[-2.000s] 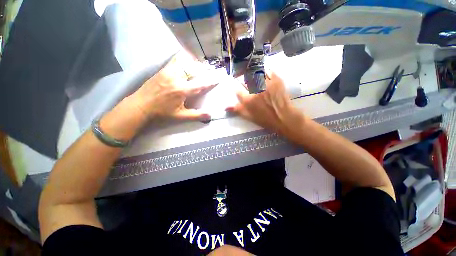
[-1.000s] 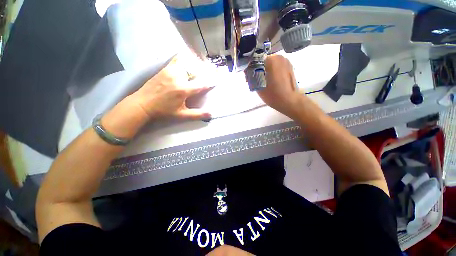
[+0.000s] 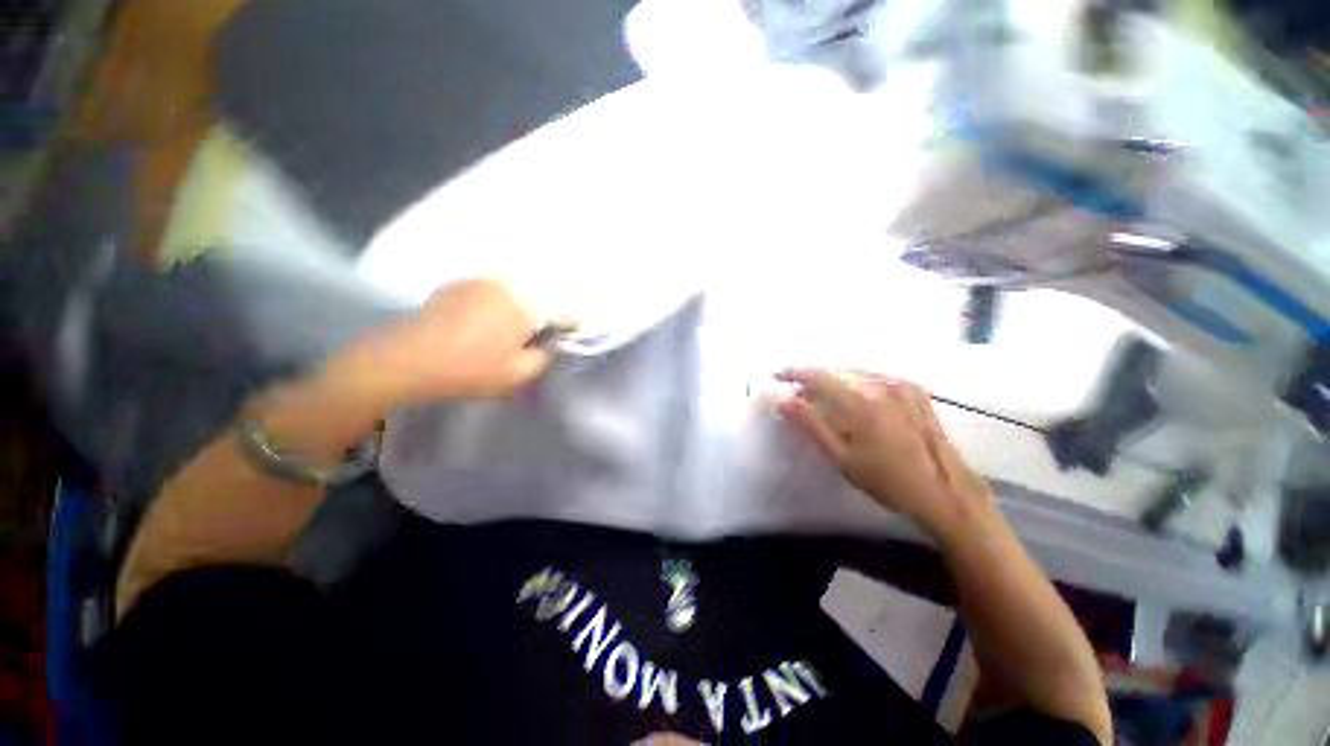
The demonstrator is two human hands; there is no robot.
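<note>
A garment panel (image 3: 569, 437), pale side up, lies across the table and over its near edge, against the black shirt. The lamp washes out its upper part. My left hand (image 3: 474, 338) is closed at a curved edge of the cloth, with a small dark spot at the fingertips, too blurred to name. My right hand (image 3: 883, 437) lies at the panel's right part, fingers spread and fingertips on the cloth. The white and blue sewing machine (image 3: 1196, 219) is blurred at upper right; its needle cannot be made out.
A large dark grey panel (image 3: 423, 88) lies at upper left. Small dark grey cut pieces (image 3: 1111, 408) lie right of my right hand. A blurred dark tool (image 3: 1174, 499) is near the table's right edge. A pale sheet (image 3: 890, 627) shows below the table edge.
The view has swung left and blurred. The pale panel now spreads over the near table edge, covering part of the ruler. Both hands are away from the needle area and farther apart.
</note>
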